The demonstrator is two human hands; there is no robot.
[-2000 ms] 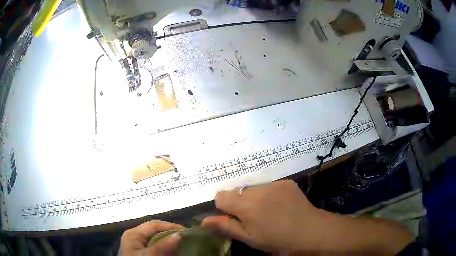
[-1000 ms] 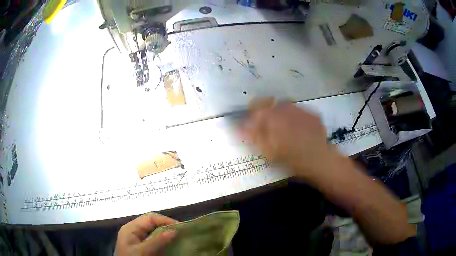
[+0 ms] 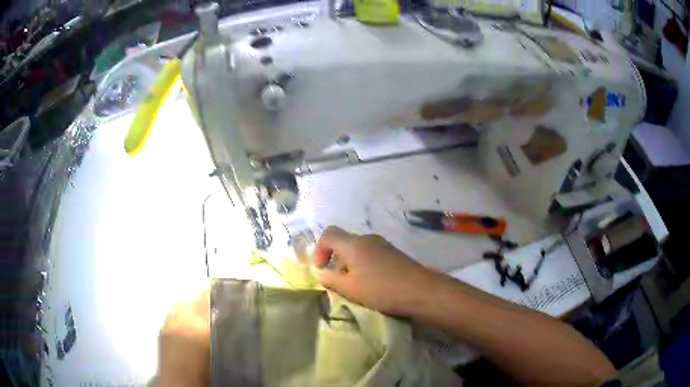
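A khaki garment piece lies over the front of the machine bed, its far edge close to the presser foot. It has a darker folded band at its left side. My right hand is closed on its far edge, just right of the foot. My left hand is at the cloth's left side, blurred and washed out by the lamp; its fingers are not clear. Thread snips with an orange handle lie on the bed right of my right hand, with a dark thread tangle beside them.
The white machine head spans the back. A tension dial sits low near the needle. A yellow curved piece hangs left of the head. An open box with a spool stands at the right edge.
The view has tilted up to show the whole head. The cloth has come up from below the table edge onto the bed. The snips now lie on the bed, and my right hand is on the cloth.
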